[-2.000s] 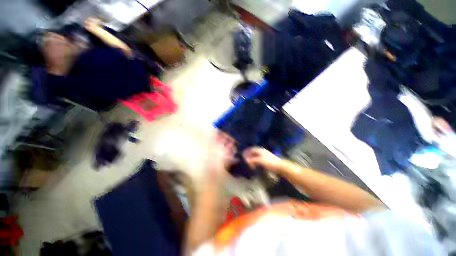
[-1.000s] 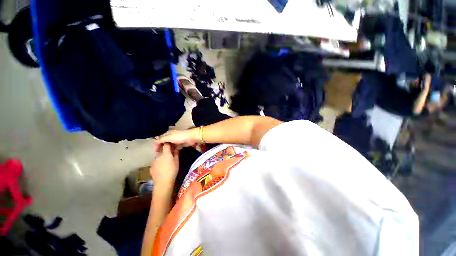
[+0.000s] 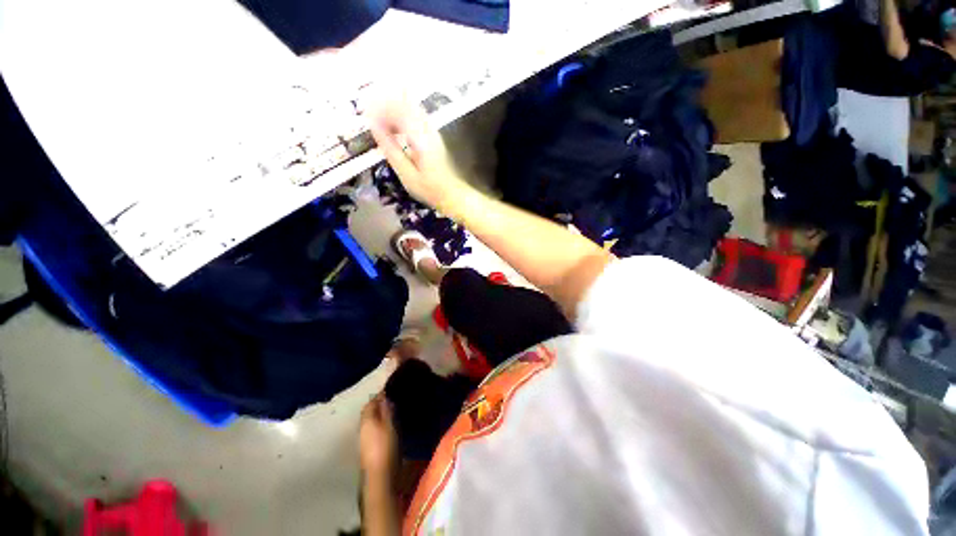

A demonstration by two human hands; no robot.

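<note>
My right hand (image 3: 409,147) is over the front edge of the white sewing table (image 3: 189,115), its fingers blurred and apart, with nothing seen in it. My left hand (image 3: 377,424) hangs low at my left knee, small and partly blurred; its fingers are not clear. A dark navy garment piece (image 3: 325,19) lies at the table's far side, cut off by the top edge of the picture. Dark marks run along the table's front edge.
A blue crate (image 3: 136,366) holding dark garments (image 3: 262,345) stands under the table's left corner. A dark garment heap (image 3: 613,147) is at right of the table. A red stool (image 3: 147,511) is at bottom left, and black scraps (image 3: 446,236) lie near my foot.
My hands were together near my lap and are now apart. My right hand has moved up to the table edge; my left hand is low. The view has swung, showing more of the table.
</note>
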